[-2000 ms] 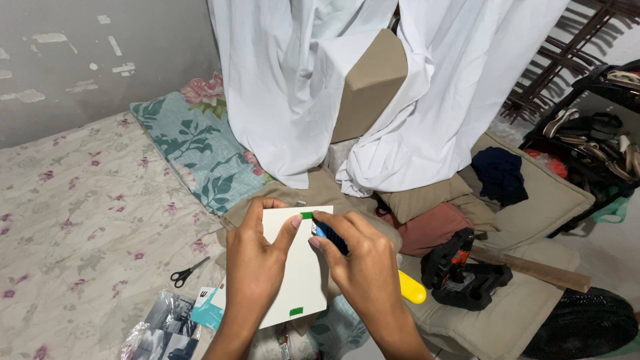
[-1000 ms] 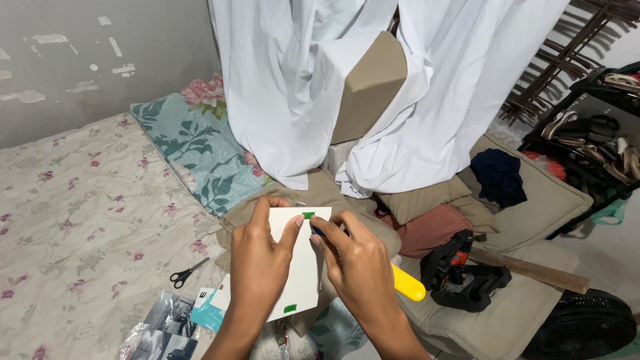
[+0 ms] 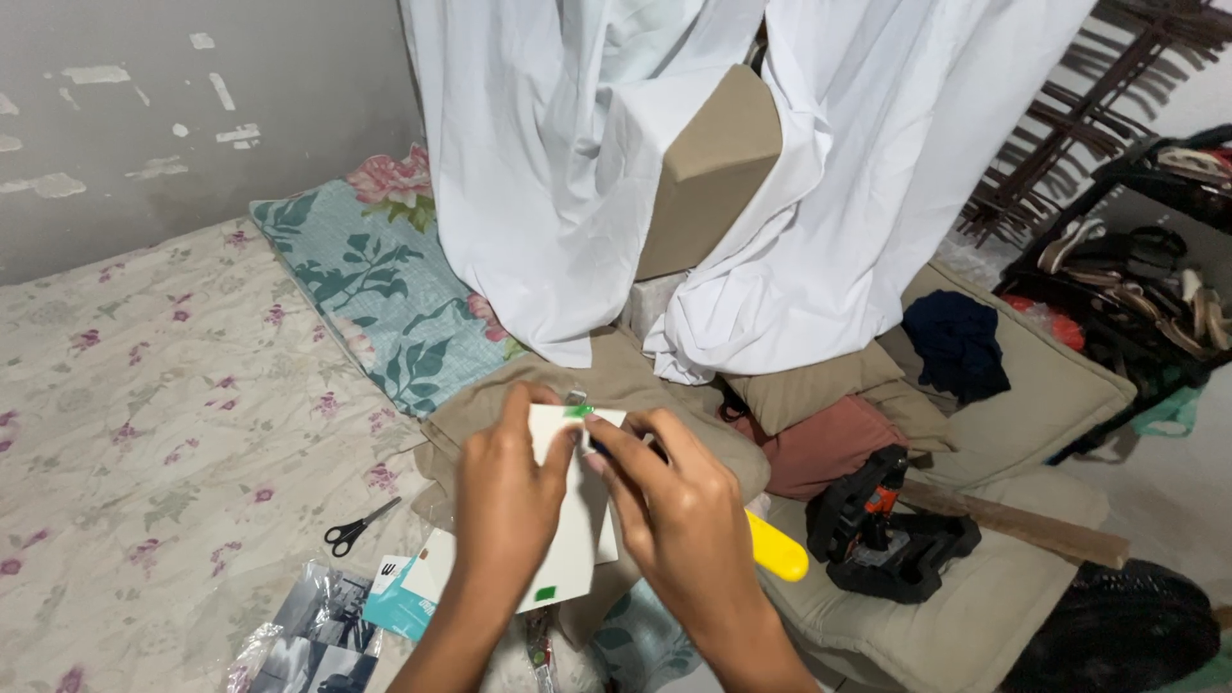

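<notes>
My left hand [image 3: 510,481] grips a white card or thin board [image 3: 570,520] by its left side, thumb on its face near the top. A piece of green tape [image 3: 579,411] lies at the card's top edge, and another green piece [image 3: 546,593] is near its bottom edge. My right hand [image 3: 664,481] has its fingertips at the upper tape; a small dark item is partly hidden under them. A yellow rounded handle [image 3: 778,547] sticks out behind my right hand; whether that hand holds it, I cannot tell. A small clear piece [image 3: 576,397] shows above the card.
Black-handled scissors [image 3: 359,527] lie on the floral bedsheet [image 3: 192,423]. Below them are a plastic-wrapped set of pictures [image 3: 322,626] and a teal and white packet [image 3: 399,597]. At the right, an open black case [image 3: 895,539] holds an orange and black tool, beside a wooden strip [image 3: 1020,525].
The card has tilted, and its bottom edge has swung left. My right fingertips have closed in on the upper green tape, now partly covered.
</notes>
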